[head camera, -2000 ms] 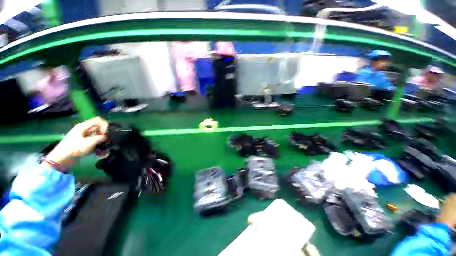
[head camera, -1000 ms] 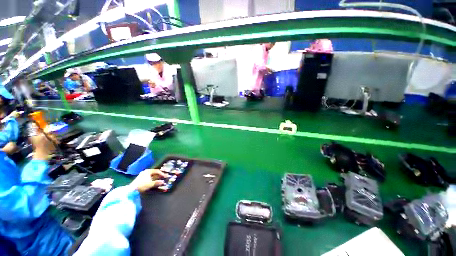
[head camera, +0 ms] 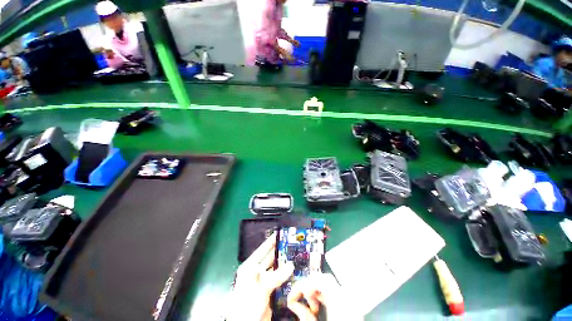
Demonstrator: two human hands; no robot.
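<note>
A blue circuit board (head camera: 300,247) with white and red specks is held over an opened black camera housing (head camera: 254,235). My left hand (head camera: 257,282) grips the board at its left side. My right hand (head camera: 313,298) is at the board's lower end; its fingers are bent and blurred, and I cannot tell what they hold. The latch cover (head camera: 271,203) with a pale rim lies at the housing's far end. The hands hide the lower part of the housing.
A long black tray (head camera: 125,251) at left holds boards in its far corner. A blue bin (head camera: 94,168) stands beyond it. A white sheet (head camera: 386,257) and a screwdriver (head camera: 448,287) lie at right. Camera units (head camera: 390,177) stand behind, with crumpled white bags (head camera: 502,185). People sit or stand across the bench.
My left hand has moved from the boards in the tray to the housing in front of me, and a board is now in it. Fewer boards lie in the tray. My right hand has come into view.
</note>
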